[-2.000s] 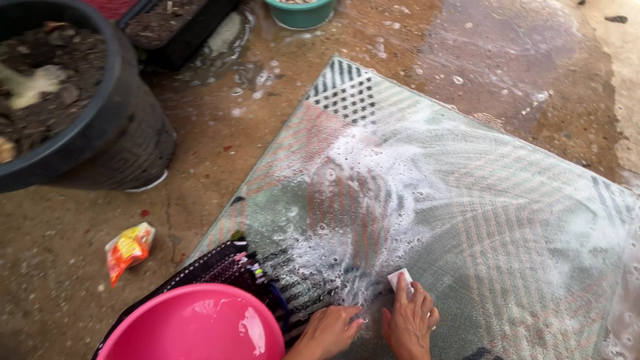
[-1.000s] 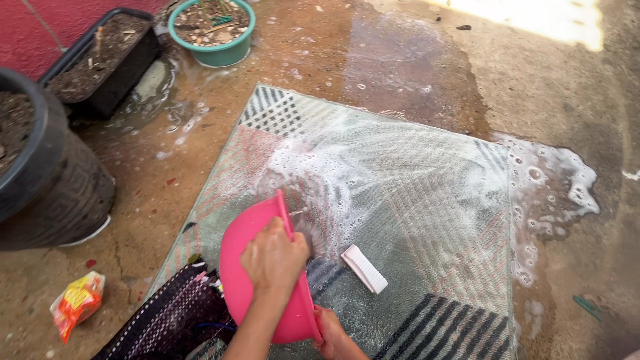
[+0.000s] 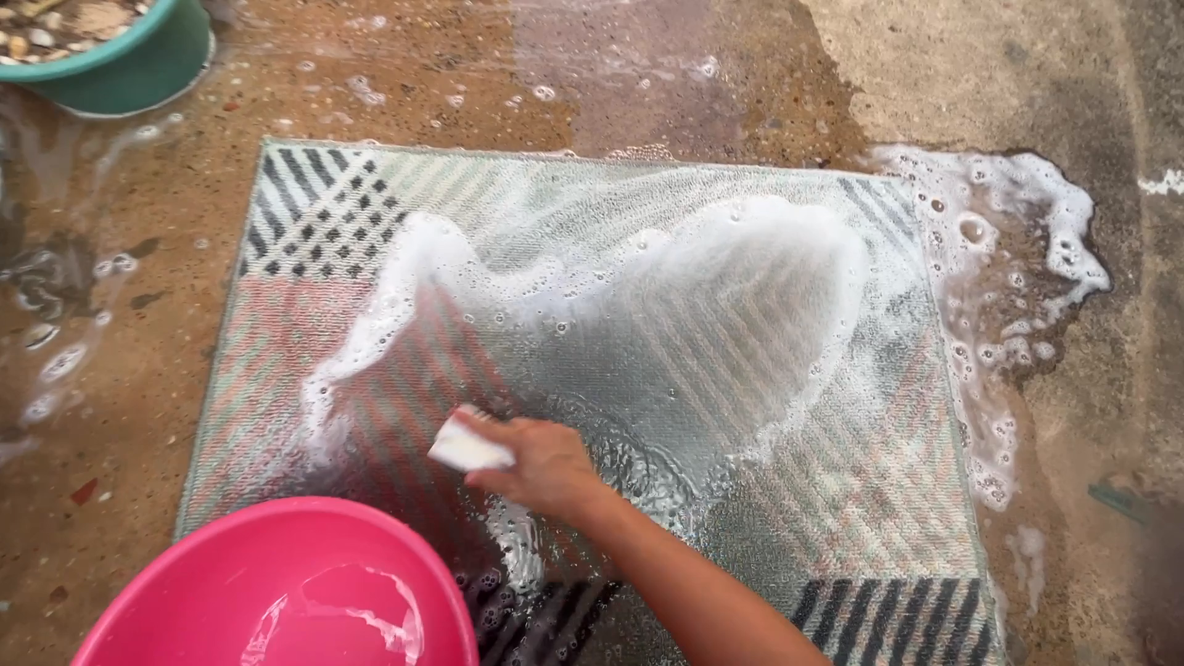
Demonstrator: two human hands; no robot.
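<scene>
My right hand grips a white scrubbing brush over the left-centre part of a wet patterned rug. Water pools and ripples beside the hand, and a thick line of white suds curves across the upper half of the rug. A pink plastic basin stands at the lower left, overlapping the rug's near left corner, with shiny wet patches inside. My left hand is out of the frame.
A teal plant pot with pebbles is at the upper left. Foam spreads over the concrete floor past the rug's right edge. Wet brown floor with bubbles lies to the left, and a small green piece lies at the right.
The basin, tilted in both hands a second ago, now rests at the lower left. The brush, then lying on the rug, is in my right hand. Suds have spread outward with the water.
</scene>
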